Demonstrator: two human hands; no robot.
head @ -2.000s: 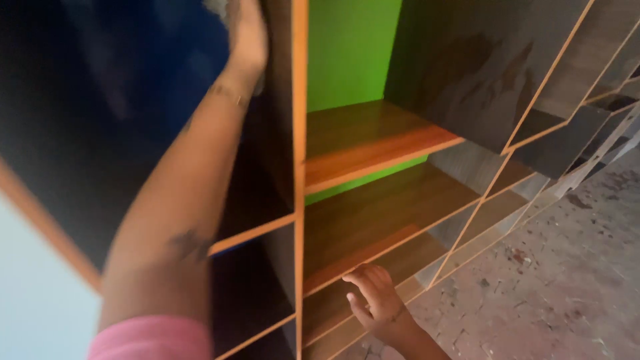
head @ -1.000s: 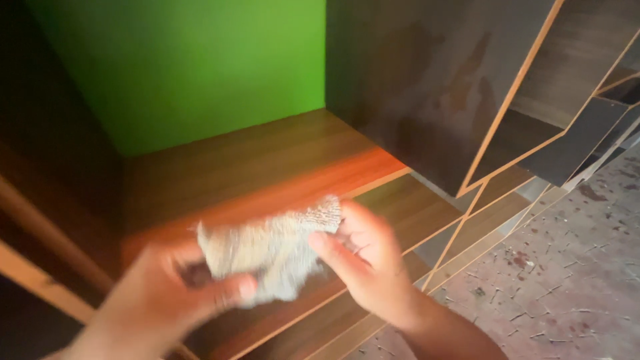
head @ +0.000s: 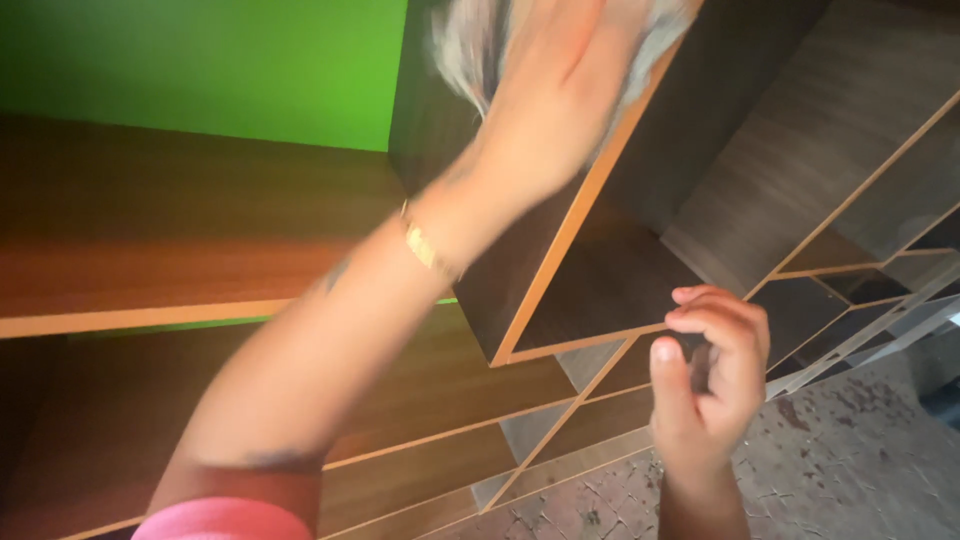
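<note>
My left hand (head: 555, 90) reaches up to the top middle and holds a whitish cloth (head: 469, 52), which shows on both sides of it against the dark side panel (head: 517, 247) of a wooden shelf unit. The fingertips lie beyond the top of the view. A gold-coloured bracelet is on that wrist. At the lower right, my right hand (head: 712, 367) is raised in front of the unit, fingers curled and apart from the thumb, holding nothing. Left of the panel are a wood-grain shelf (head: 172, 217) and a bright green back panel (head: 225, 67).
Further dark compartments (head: 600, 292) with orange-brown edging run off to the right. Lower wood-grain shelves (head: 420, 480) lie beneath. A speckled, marked floor (head: 817, 457) stretches along the base of the unit.
One second ago both hands held the cloth low before the shelf. My left hand has moved up with it to the dark side panel, and my right hand has let go. The view has shifted.
</note>
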